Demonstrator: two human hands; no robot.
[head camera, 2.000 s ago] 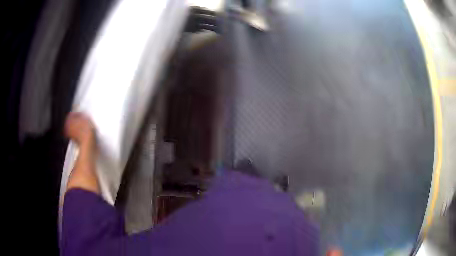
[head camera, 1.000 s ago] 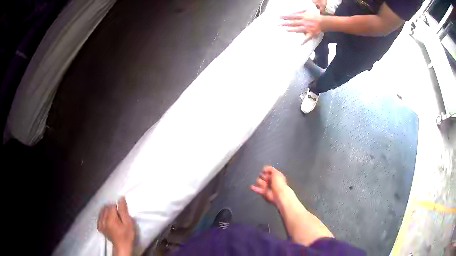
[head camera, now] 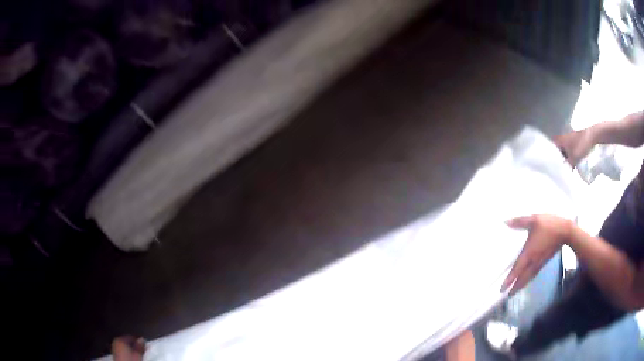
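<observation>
A long white-wrapped fabric roll (head camera: 339, 296) runs from the bottom left to the right in front of me. My left hand (head camera: 128, 348) is at the bottom left, at the roll's upper edge, mostly cut off by the picture's edge; its fingers look curled, but its hold is unclear. My right hand or forearm (head camera: 460, 347) shows only as a small piece of skin at the bottom, below the roll; its fingers are hidden. Another person's hand (head camera: 540, 247) lies on the roll's right part, and their other hand (head camera: 575, 147) is at its far end.
A second pale wrapped roll (head camera: 233, 120) lies on the dark truck bed (head camera: 339, 162) beyond. Dark wrapped rolls (head camera: 79, 76) are stacked at the upper left. The other person stands at the right, over the blue-grey dock plate (head camera: 621, 342).
The view has turned toward the truck bed. The white roll now lies lower and flatter across the view. The other person's hands appear farther right. My right hand, open before, is now mostly out of view.
</observation>
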